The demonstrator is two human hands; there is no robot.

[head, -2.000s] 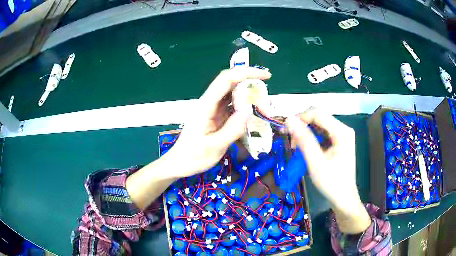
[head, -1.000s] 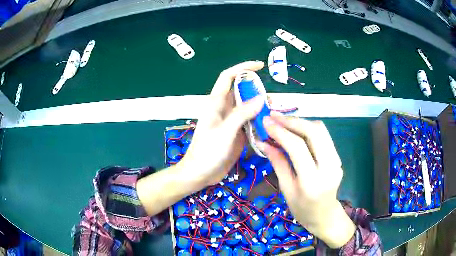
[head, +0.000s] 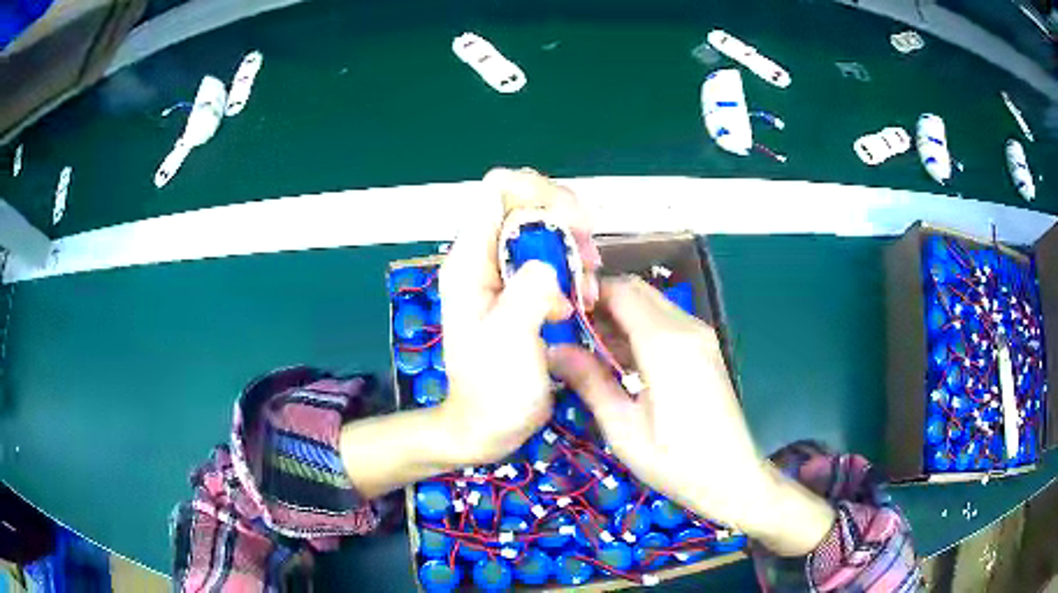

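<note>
My left hand [head: 493, 336] holds a white housing shell [head: 507, 249] upright above the carton, with its thumb on the blue battery pack [head: 538, 251] lying in it. My right hand [head: 661, 388] is at the pack's lower end, its fingers against it. Red and dark leads [head: 589, 328] run down the right side of the shell to a small white plug [head: 631, 381] by my right fingers. Below is the open battery carton [head: 722, 336], packed with blue cells with red and black leads. My palms hide part of the shell and pack.
A green conveyor [head: 348, 127] beyond a pale rail [head: 337, 218] carries white housings [head: 727, 112] and flat white covers [head: 488, 63]. A second battery carton [head: 908, 359] stands at right with a white strip [head: 1007, 400] on it. Small white bits lie in front of that carton.
The blue pack, earlier tilted at the shell, now lies lower inside it. Both hands have shifted slightly left and down. The conveyor parts have moved right in view.
</note>
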